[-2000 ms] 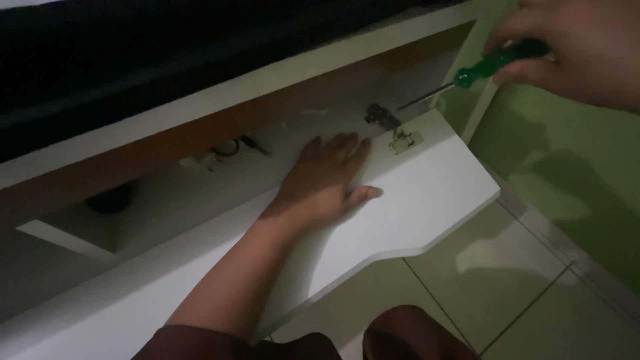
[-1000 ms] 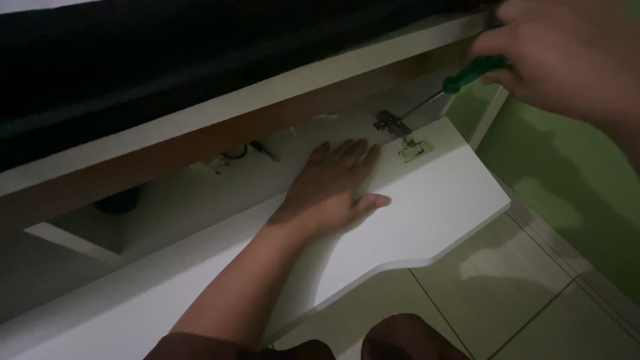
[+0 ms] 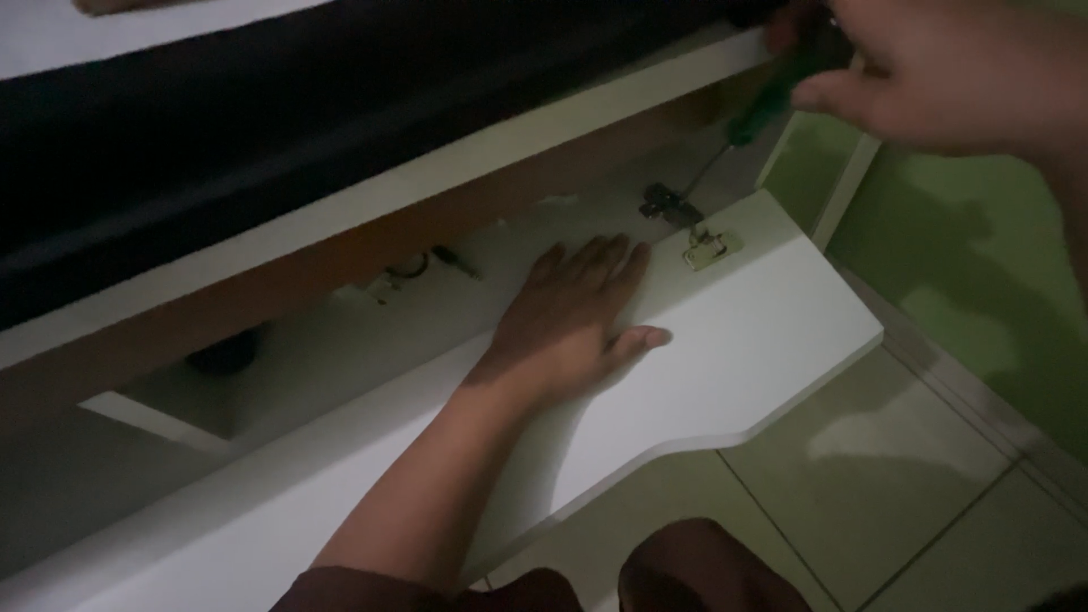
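My left hand (image 3: 574, 327) lies flat, palm down with its fingers apart, across the inner edge of a white panel (image 3: 722, 348) that is folded down from a cabinet. My right hand (image 3: 901, 81), at the upper right, grips a screwdriver by its green handle (image 3: 761, 106). The screwdriver's shaft slants down to a metal concealed hinge (image 3: 670, 205) inside the cabinet; whether the tip sits in a screw is too dim to tell. The hinge's cup plate (image 3: 712, 248) is set in the panel's corner.
Inside the cabinet are a cable end (image 3: 456, 262), small loose items (image 3: 382, 287), a dark object (image 3: 225, 350) and a white divider (image 3: 157, 419). The cabinet's top edge (image 3: 408, 191) runs above. A green wall (image 3: 977, 280) stands at right, over floor tiles (image 3: 901, 433).
The screwdriver's shaft has come to the hinge and its handle has tilted more upright. My left hand stays flat on the panel.
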